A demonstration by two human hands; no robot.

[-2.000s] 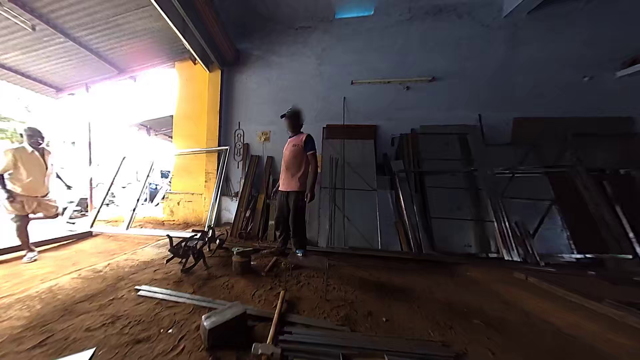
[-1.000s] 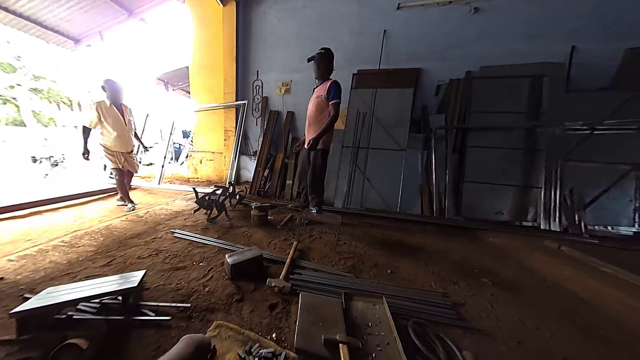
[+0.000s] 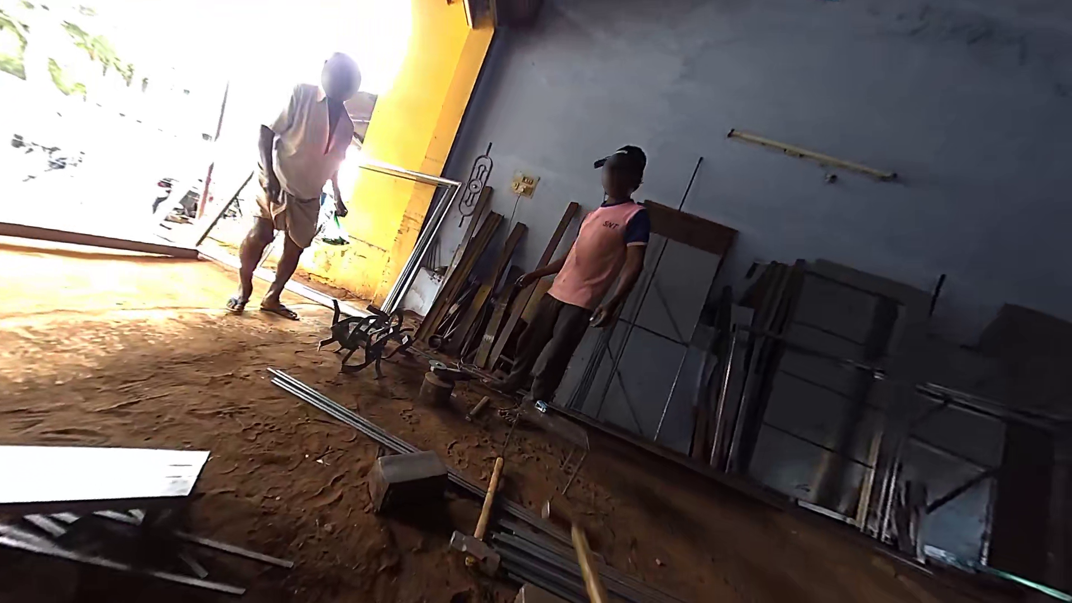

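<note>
Neither my left hand nor my right hand shows in the head view. A sledgehammer with a wooden handle lies beside a square metal block on the sandy floor. Long metal bars run diagonally past the block and under the hammer. Another wooden handle rises from the bottom edge; its lower end is cut off. At the lower left, a bright flat metal sheet lies above several thin metal strips.
A person in a pink shirt stands by the wall. Another person stands near the bright opening. Bent black metal pieces and a small round block lie on the floor. Metal frames and boards lean against the wall.
The person at the left has come nearer. The person in pink has moved the arms slightly outward. The view has tilted, and the hand at the bottom edge one second ago is out of view.
</note>
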